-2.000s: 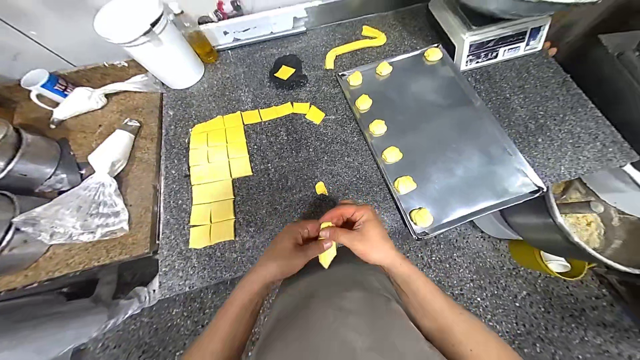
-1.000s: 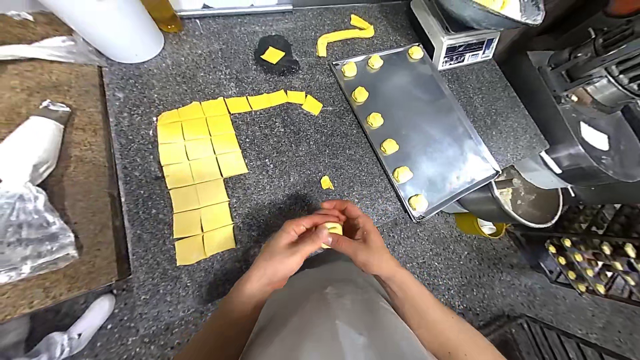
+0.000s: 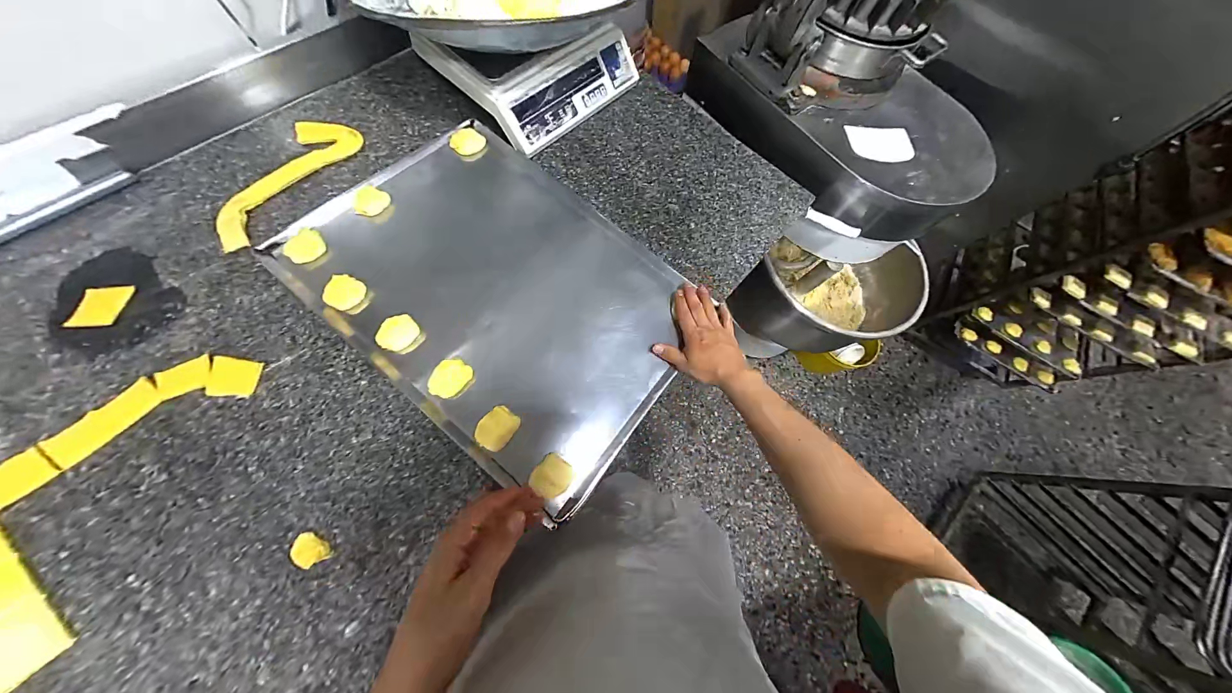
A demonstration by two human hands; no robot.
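Note:
My left hand [image 3: 491, 539] is at the near corner of a metal baking tray [image 3: 520, 279], its fingertips by the rim beside a yellow dough piece [image 3: 551, 475]. My right hand [image 3: 705, 337] lies with spread fingers on the tray's right corner. Several small yellow dough pieces sit along the tray's left and far edges. Left of the tray, on the speckled counter, are a small dough scrap [image 3: 310, 550], a row of flat yellow dough squares [image 3: 101, 422], a bent dough strip [image 3: 289, 173] and one square [image 3: 100, 306] on a dark patch.
A digital scale [image 3: 568, 91] bearing a metal bowl [image 3: 500, 34] stands behind the tray. To the right are a mixer [image 3: 866, 154], its steel bowl with dough [image 3: 905, 298], a yellow bucket [image 3: 857, 358], racks of pastries [image 3: 1107, 308] and a black metal rack [image 3: 1088, 558].
My hands have parted from the dough held in front of my body and are now at the tray. Another dough piece is at its near corner. The view has swung right.

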